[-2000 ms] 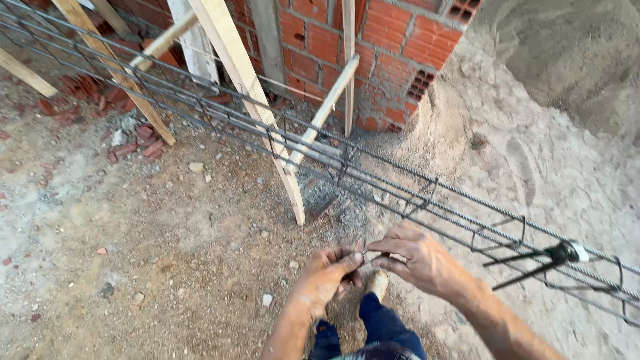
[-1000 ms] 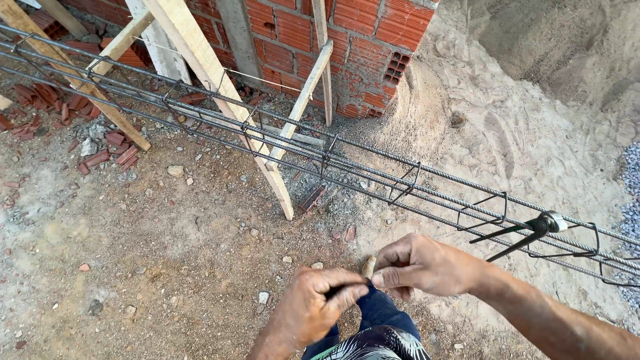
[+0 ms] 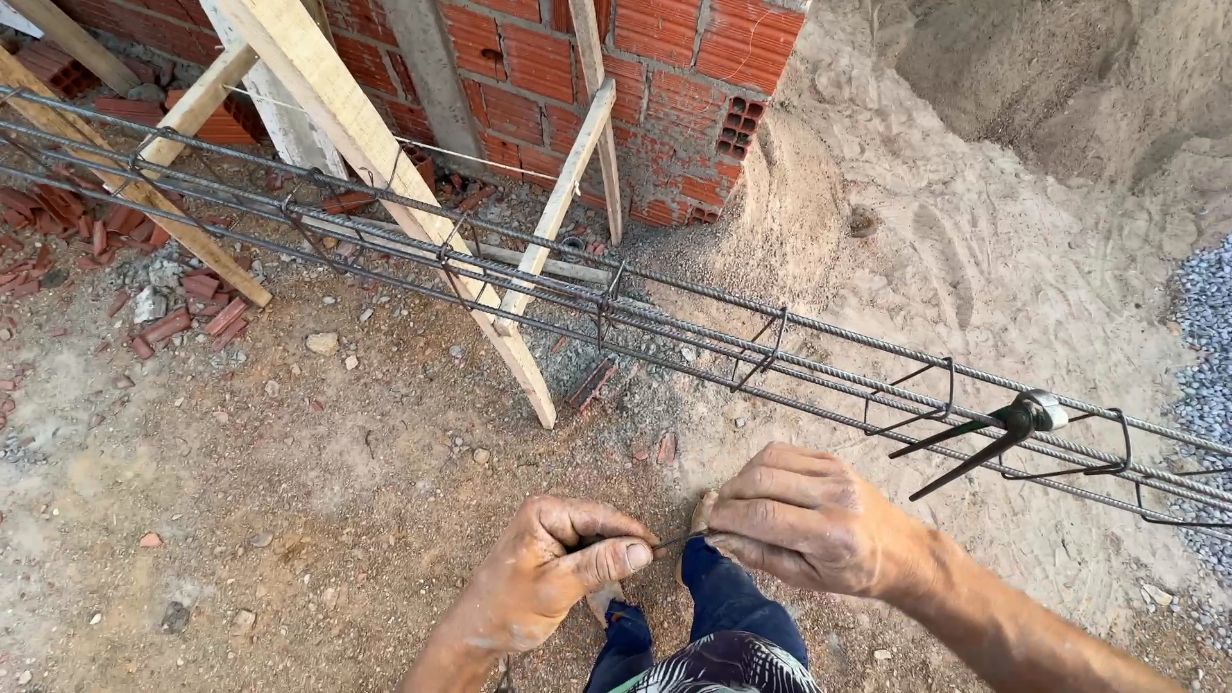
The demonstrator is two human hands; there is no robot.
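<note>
My left hand (image 3: pixel 568 568) pinches one end of a short piece of thin dark wire (image 3: pixel 671 544) between thumb and fingers. The wire's other end runs to the fingers of my right hand (image 3: pixel 808 520), which are closed on it. Both hands are low in the view, in front of my legs. Beyond them a long rebar cage (image 3: pixel 693 332) with wire stirrups crosses the view, sloping down to the right. Steel end-cutting nippers (image 3: pixel 1020 423) hang over its bars above my right forearm, handles toward me and spread apart.
Wooden props (image 3: pixel 385 183) stand under and beside the cage. Behind them is a red hollow-brick wall (image 3: pixel 577 77). Broken bricks (image 3: pixel 183 313) lie on the dirt at left. Sand (image 3: pixel 924 250) spreads at right, with gravel (image 3: pixel 1208 356) at the edge.
Both hands have stayed close together with small shifts of the fingers; the right fingers are now a little farther from the left thumb. The nippers stay on the cage. The view has shifted somewhat.
</note>
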